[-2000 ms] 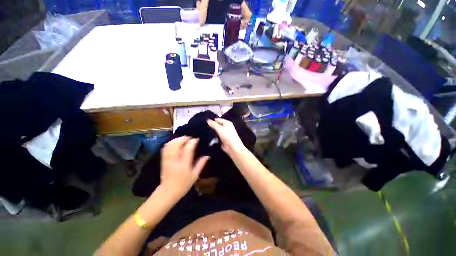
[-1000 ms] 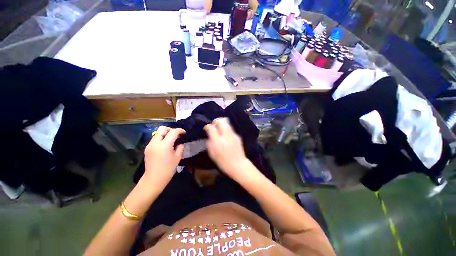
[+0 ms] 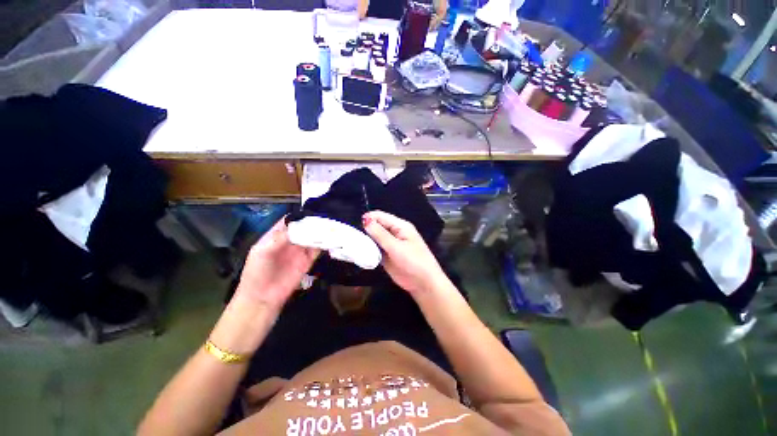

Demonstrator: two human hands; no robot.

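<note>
A black garment lies over my lap against the table's front edge. A curved white fabric panel on it faces up, stretched between my hands. My left hand holds the panel's left end, its fingers partly under the cloth. My right hand holds the right end where white meets black, thumb and fingertips pinched on the edge. No needle or thread can be made out.
Black thread cones, a smartphone and a pink bin of spools stand on the white-topped table. Black-and-white garments are heaped at left and right. A person's arm shows behind the table.
The white panel has turned up into view and is spread between my hands. My right hand has moved slightly right and down, and my hands are farther apart.
</note>
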